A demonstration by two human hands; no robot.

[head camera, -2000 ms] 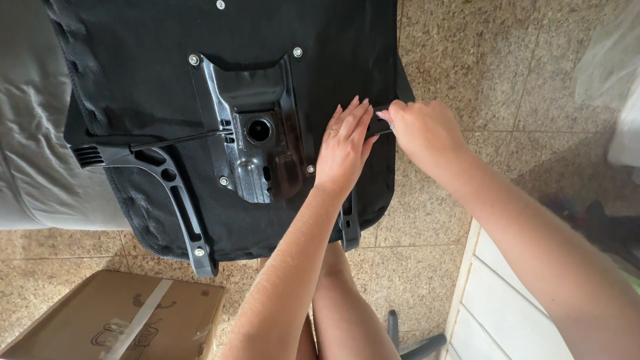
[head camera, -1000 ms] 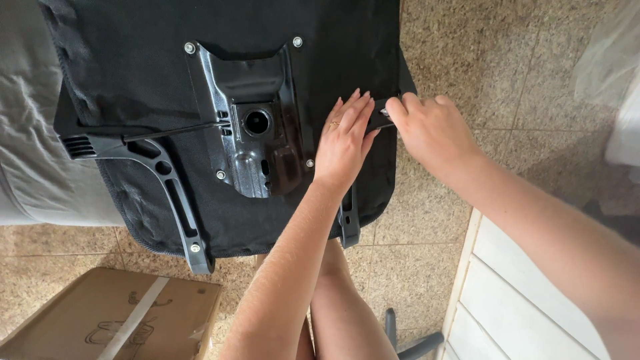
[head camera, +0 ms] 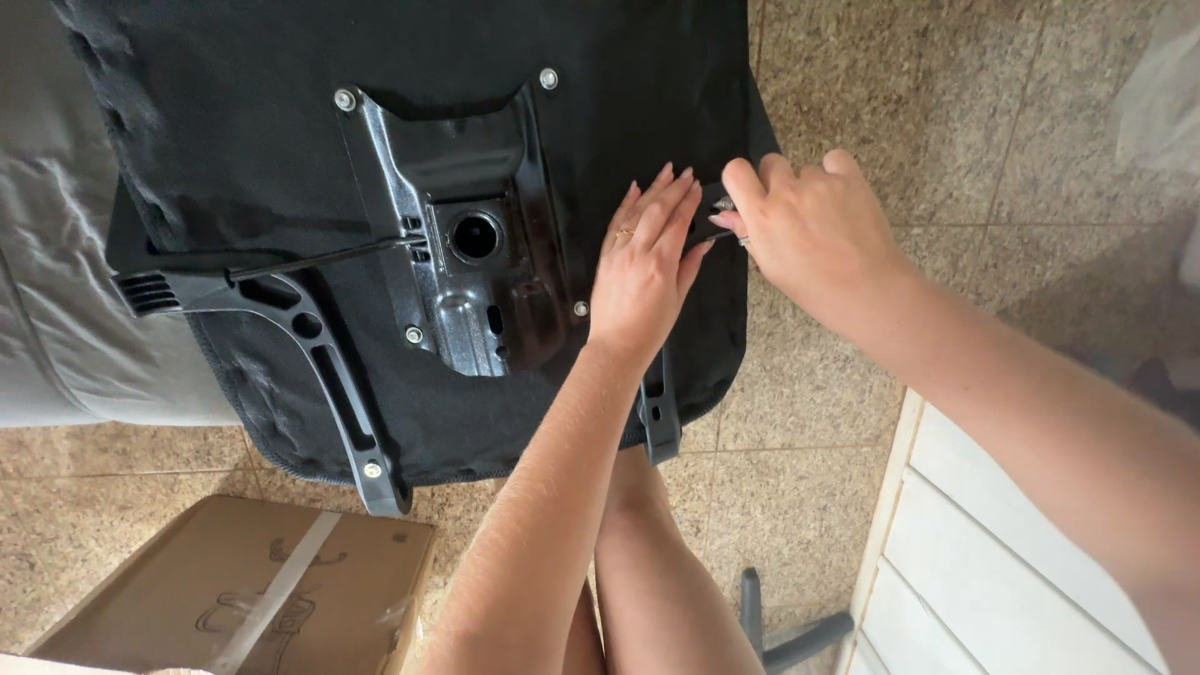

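A black fabric-covered chair seat [head camera: 450,431] lies underside up, with a black metal mounting plate [head camera: 469,309] bolted at its middle. A black plastic armrest bracket [head camera: 323,347] is on its left side; a second bracket [head camera: 660,412] on the right is mostly covered by my hands. My left hand [head camera: 649,258] lies flat with fingers extended on the right bracket area, a ring on one finger. My right hand [head camera: 806,220] is curled at the seat's right edge, gripping a small thin metal tool [head camera: 722,234], largely hidden by the fingers.
A grey cushioned surface [head camera: 84,309] supports the seat's left side. A taped cardboard box [head camera: 234,581] stands on the tiled floor [head camera: 806,394] at lower left. White panelling [head camera: 994,562] is at lower right, near dark curved legs [head camera: 806,637] of some object. My legs are below the seat.
My right hand has turned slightly at the seat's right edge, its fingers more raised and curled. My left hand stays on the right bracket area.
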